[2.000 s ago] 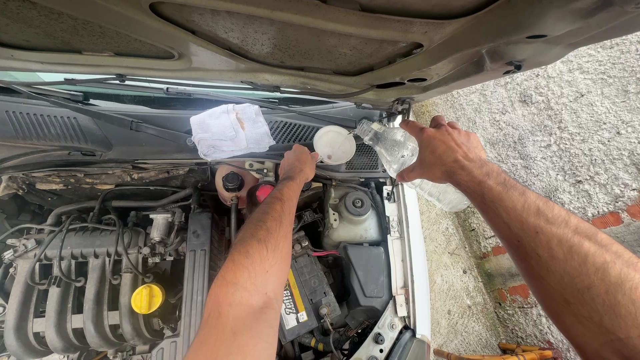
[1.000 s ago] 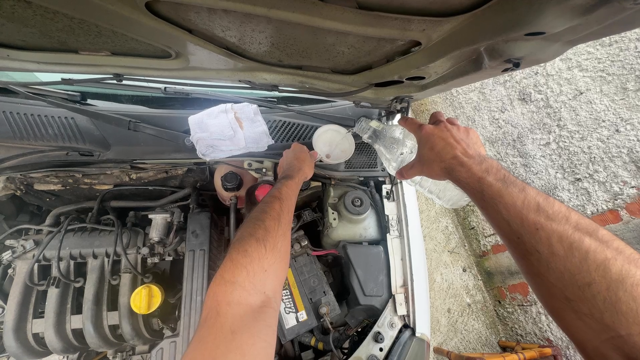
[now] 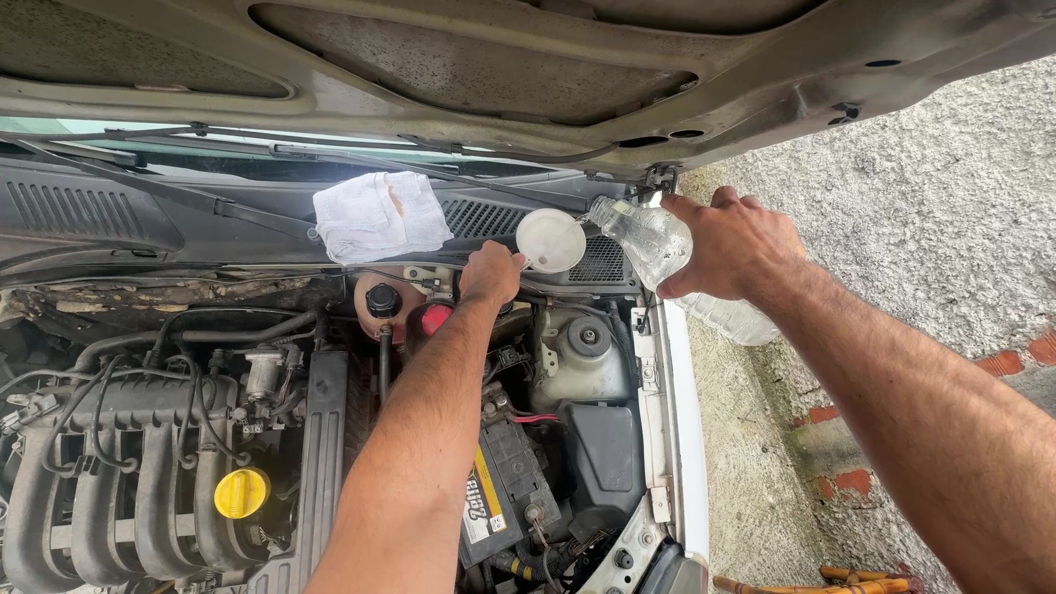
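Observation:
At the rear of a car's engine bay, a white plastic funnel (image 3: 551, 240) is held at its edge by my left hand (image 3: 492, 274). Clear liquid runs into it from the mouth of a clear plastic bottle (image 3: 652, 242), tilted mouth-down to the left. My right hand (image 3: 737, 245) grips the bottle around its upper body. The funnel's spout is hidden, so where it leads I cannot tell. A folded white cloth (image 3: 379, 216) lies on the black cowl left of the funnel. Beneath my left wrist is a red cap (image 3: 436, 318), partly covered.
The raised hood (image 3: 462, 74) hangs overhead. Left stands the engine with its yellow oil cap (image 3: 242, 492); a coolant reservoir with a black cap (image 3: 383, 300) is behind it. A car battery (image 3: 511, 478) sits below my left forearm. A rough wall (image 3: 932, 214) rises beyond the white fender (image 3: 689, 429).

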